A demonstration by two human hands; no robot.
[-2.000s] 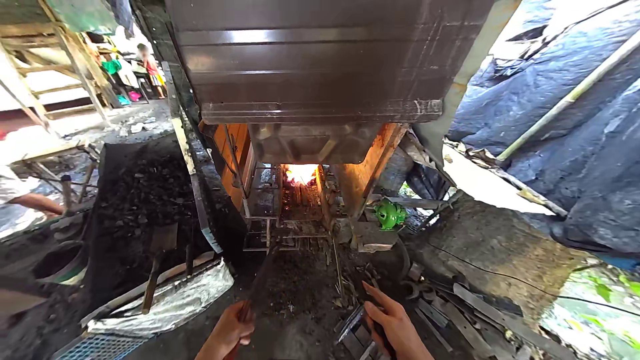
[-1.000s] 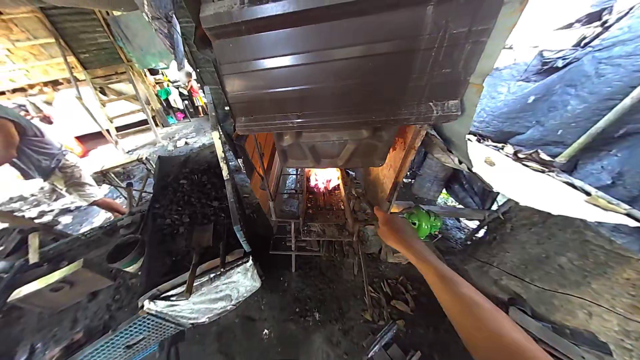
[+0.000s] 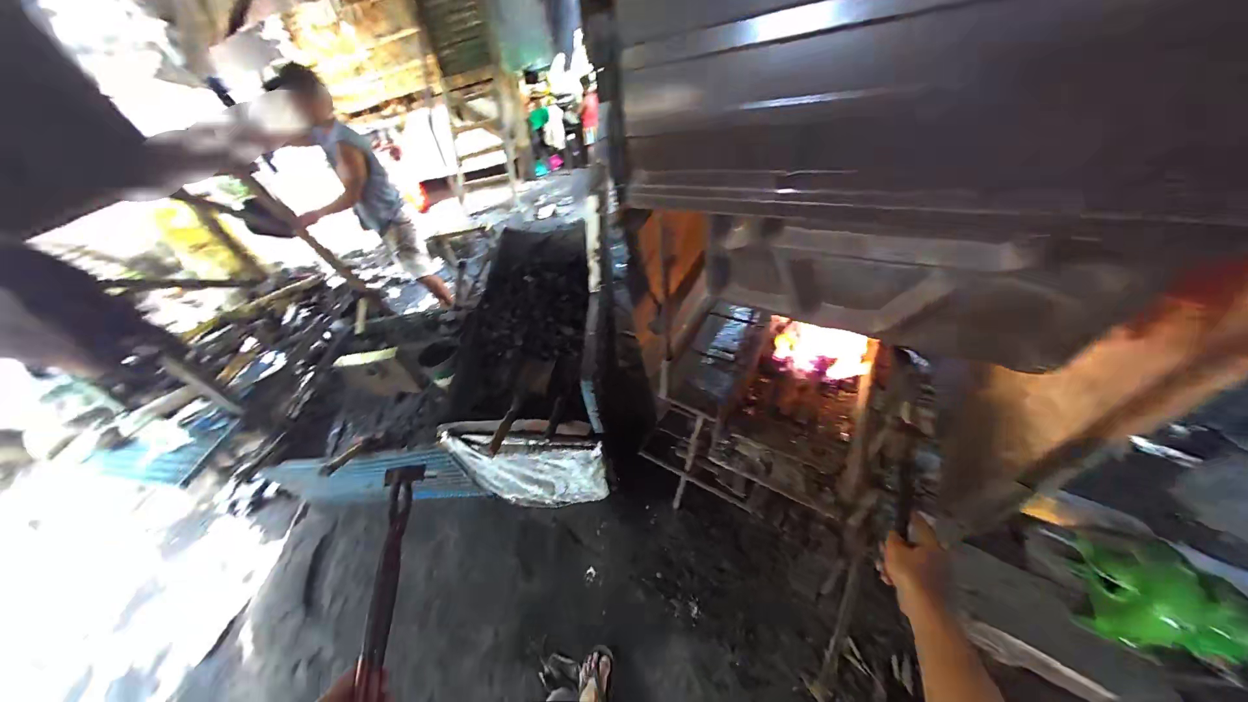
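Note:
At the bottom of the head view, my left hand (image 3: pixel 357 685) grips the handles of long metal tongs (image 3: pixel 384 585). A dark flat piece (image 3: pixel 405 474) is at the far end of the tongs, over the edge of a blue corrugated sheet. My right hand (image 3: pixel 915 564) is closed around a dark rod-like thing (image 3: pixel 905 487) at the right side of the forge; its exact kind is too blurred to tell. Just beyond, a charcoal fire (image 3: pixel 824 349) burns in the forge bed, beneath a dark metal hood (image 3: pixel 907 127).
A trough of charcoal (image 3: pixel 536 302) stands left of the forge, with a pale sack (image 3: pixel 536 473) over its near end. Another person (image 3: pixel 366 185) stands at the back left, holding a long-handled tool. A green blower-like casing (image 3: pixel 1160 595) lies at the right. My foot (image 3: pixel 596 673) shows below.
The view has swung left and nearer the forge. My right hand has moved to the forge's right side. My left hand, out of view one second ago, is back in view with the tongs.

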